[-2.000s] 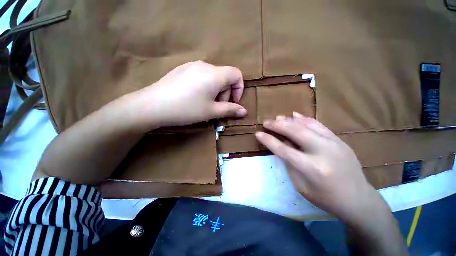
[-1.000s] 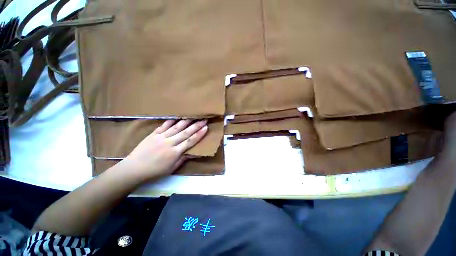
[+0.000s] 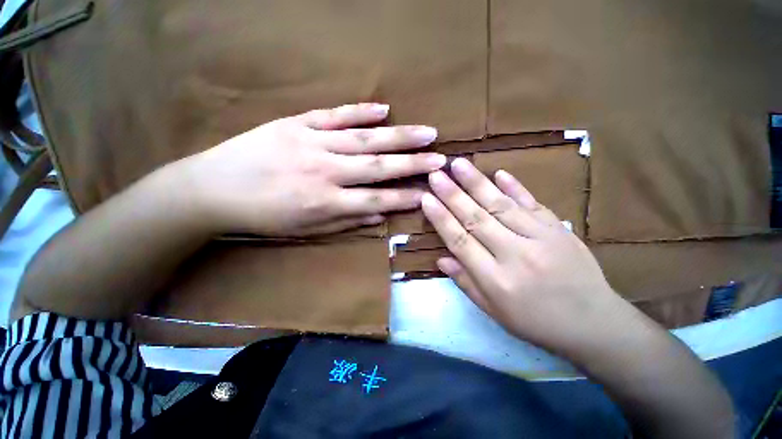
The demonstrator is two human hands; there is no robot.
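Observation:
Brown bag panels (image 3: 549, 69) lie flat in stepped layers, with a centre seam. A square-cornered gusset notch (image 3: 532, 168) shows lower layers. White corner reinforcements show at its upper right corner (image 3: 579, 139) and on a lower layer (image 3: 398, 245). My left hand (image 3: 317, 171) lies flat, palm down, over the notch's left corner, fingers spread and pointing right. My right hand (image 3: 514, 249) rests palm down across the notch, its fingertips close to or touching my left fingertips. Both hands appear to hold nothing. The notch's upper left corner is hidden.
Brown straps (image 3: 21, 146) lie at the far left. A strap end (image 3: 51, 26) lies over the panel's upper left. A black care label (image 3: 775, 171) is cut off at the right edge; another (image 3: 722, 302) sits below. The white table (image 3: 437, 313) shows through the lowest notch.
My left hand has moved up from the lower left layer onto the notch's left corner. My right hand has come in from the far right edge to the notch. The view is closer.

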